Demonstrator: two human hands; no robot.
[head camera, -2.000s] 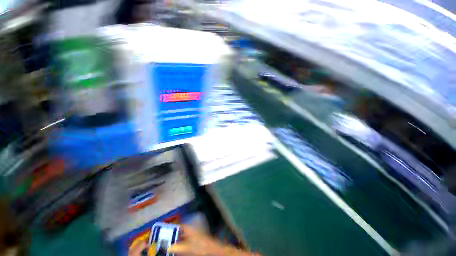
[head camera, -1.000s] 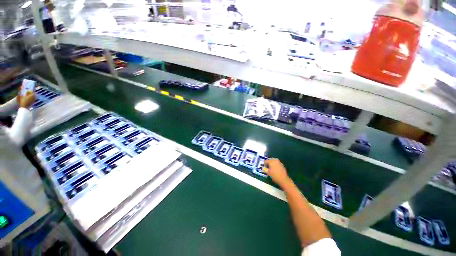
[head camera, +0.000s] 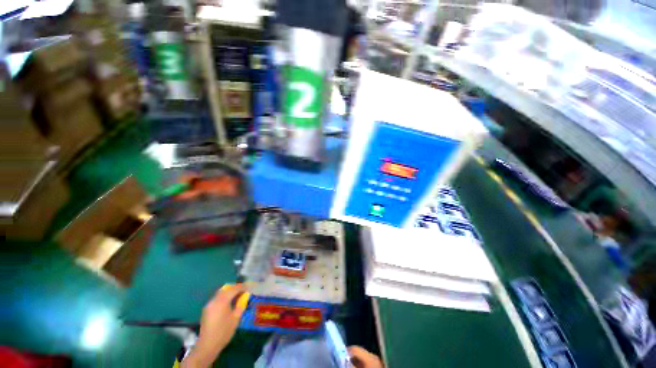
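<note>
A dark panel lies on the small orange-red fixture on the silver-grey base plate, below the blue press head. My left hand, with yellow finger cots, is at the left front corner of the press base, beside the red label. No object shows in it. My right hand is cut off by the bottom edge. It holds a thin pale panel, seen nearly edge-on, in front of the press base. The picture is slightly blurred.
The temperature controller stands right of the press head. Stacked panel sheets lie beyond it on the green bench. More panels lie on the conveyor at right. A dark block with orange-red top and a cardboard box are at left.
The view has swung left from the conveyor back to the press. My right hand has left the panel row and now holds a panel near the press. My left hand has come into view.
</note>
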